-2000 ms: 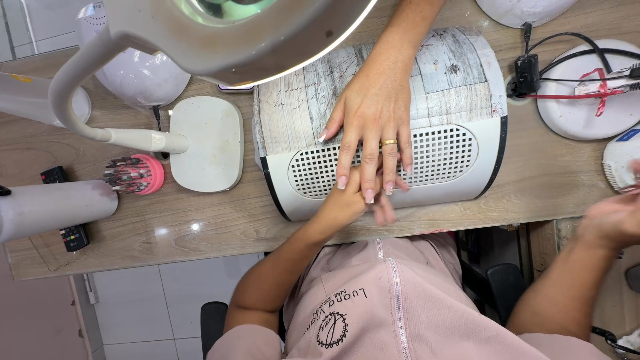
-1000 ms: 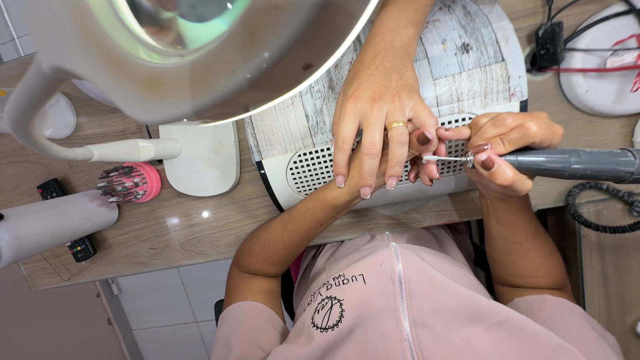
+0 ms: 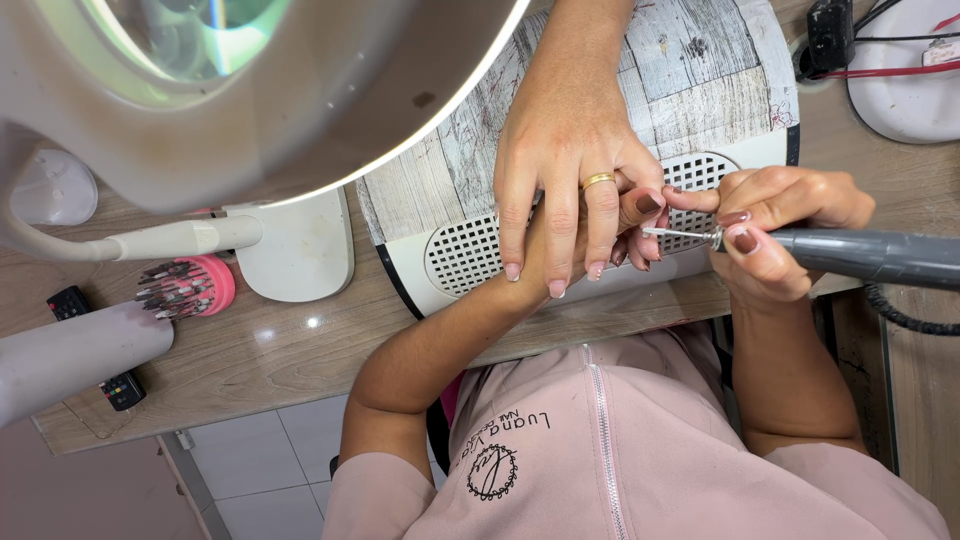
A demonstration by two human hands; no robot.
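Observation:
My right hand (image 3: 787, 217) grips a grey electric nail drill (image 3: 862, 255), its thin bit (image 3: 679, 233) pointing left. From the top, another person's hand (image 3: 570, 142) reaches down, palm down, with a gold ring. My left hand (image 3: 628, 214) lies partly under it, brown-nailed thumb over that hand's rightmost finger (image 3: 641, 169), which it holds. The bit's tip is by the fingertips there; exact contact cannot be told. Beneath both hands is a white nail dust collector (image 3: 465, 259) with a square-hole grille and a wood-print cover.
A magnifying lamp (image 3: 360, 97) overhangs the upper left, its white base (image 3: 300, 247) on the wooden table (image 3: 315, 337). Left are a pink holder (image 3: 217, 285) with drill bits, a grey cylindrical object (image 3: 82, 360) and a remote control (image 3: 124, 390). Cables (image 3: 892, 73) and a white round base (image 3: 907, 82) are right.
My right hand, apart and at the right two seconds ago, has come to the other person's fingers with the nail drill. The view has moved closer.

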